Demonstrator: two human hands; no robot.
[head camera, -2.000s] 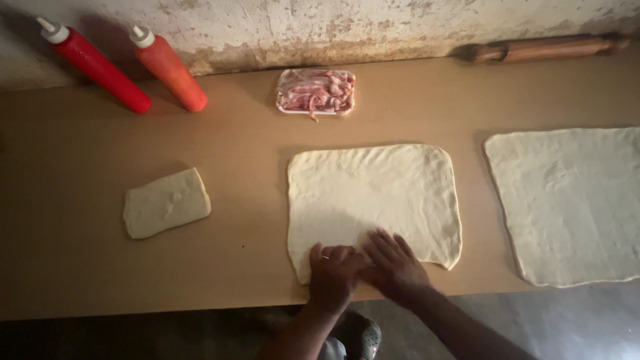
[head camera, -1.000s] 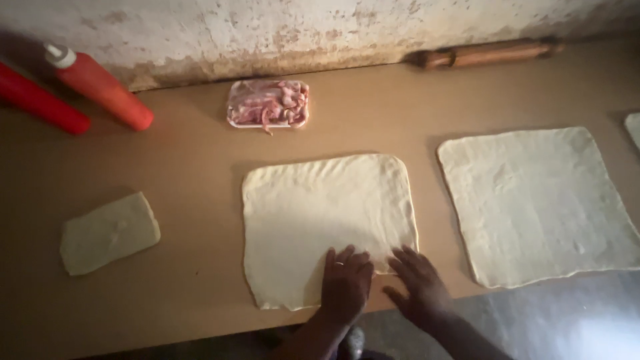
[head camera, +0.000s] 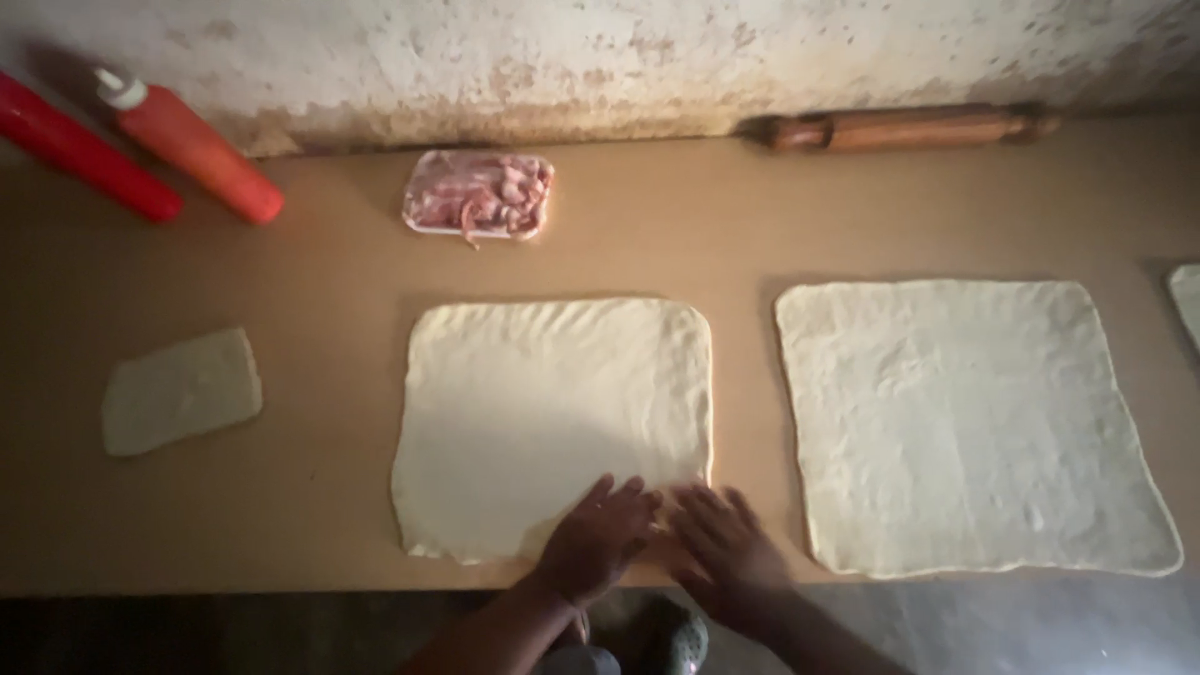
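Note:
A rolled-out sheet of dough (head camera: 544, 412) lies on the table in front of me. Both hands are at its near right corner. My left hand (head camera: 600, 539) rests on the near edge, fingers pointing away from me. Close beside it, my right hand (head camera: 727, 553) is spread at the corner and slightly blurred; its fingertips touch or nearly touch the dough. The hands hide that corner, so I cannot tell whether dough is pinched under the fingers. A larger dough sheet (head camera: 966, 422) lies to the right, and a small folded dough piece (head camera: 183, 392) to the left.
A white tray of sliced raw meat (head camera: 478, 195) sits behind the middle sheet. Two squeeze bottles, one orange-red (head camera: 199, 150) and one red (head camera: 84, 145), lie at the back left. A wooden rolling pin (head camera: 914, 128) is against the stained wall. Another dough edge (head camera: 1189, 300) shows at far right.
My hands have shifted right along the near edge of the middle sheet to its corner. The near right corner, seen two seconds ago, is now hidden by them. The view has swung right.

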